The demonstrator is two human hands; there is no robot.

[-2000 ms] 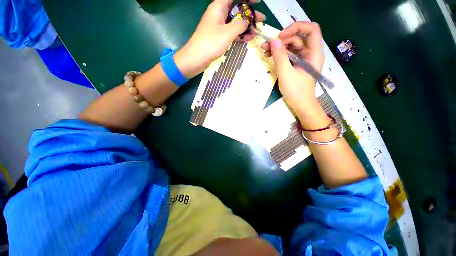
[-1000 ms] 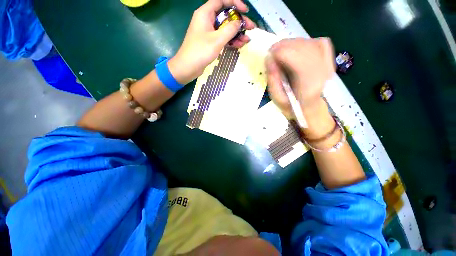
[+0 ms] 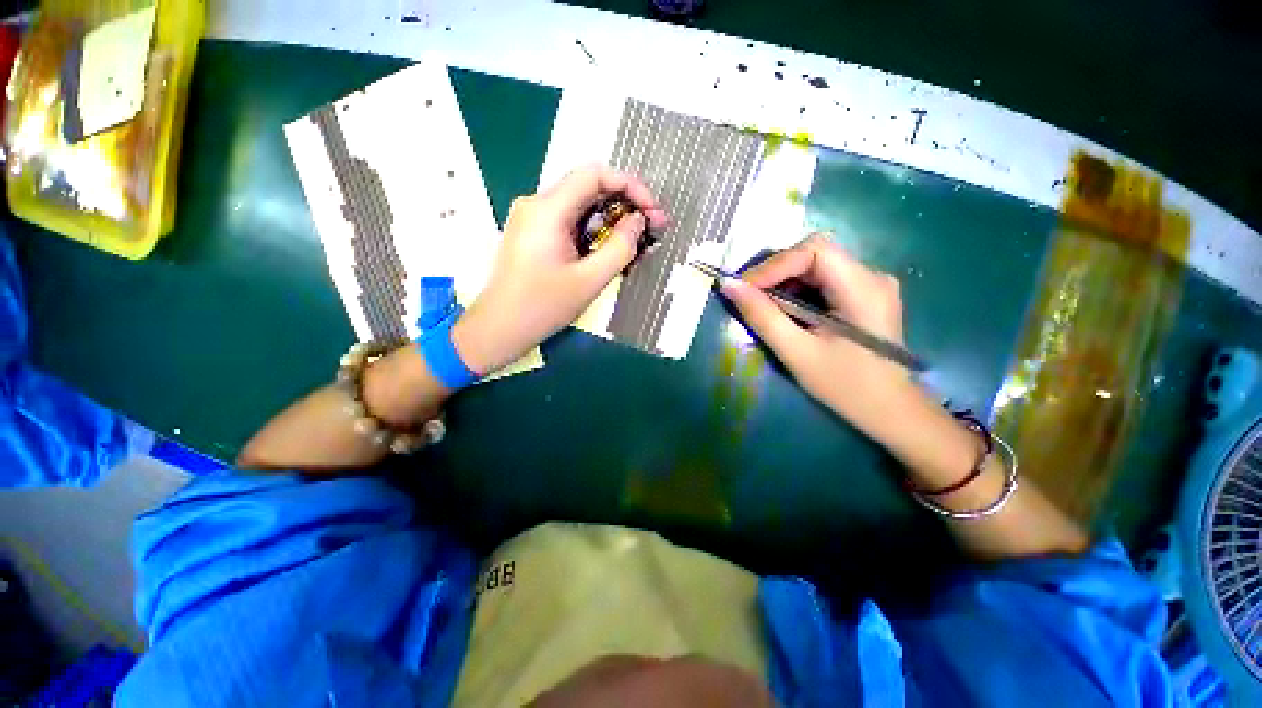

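Observation:
My left hand (image 3: 561, 256) holds a small round electronic unit (image 3: 609, 226), dark with yellow bits, between thumb and fingers. It is over the left part of a white backing sheet (image 3: 563, 155) with grey-brown strips. My right hand (image 3: 830, 321) holds slim tweezers (image 3: 844, 327); their tip is at the strips' lower right edge. Whether a strip is at the tip is too small to tell. A second backing sheet (image 3: 436, 180) with a band of strips lies to the left, partly under my left wrist.
A yellow tray (image 3: 172, 152) with amber contents and a pale sheet is at the far left. Amber tape (image 3: 1100, 332) crosses the table at right. A desk fan (image 3: 1235, 519) is at the right edge. A white edge strip (image 3: 830, 86) and dark belt run behind.
The view has turned to the right, bringing the tray, amber tape and fan into view. My right hand has the tweezers at the right-hand sheet's strips. My left hand still holds the unit.

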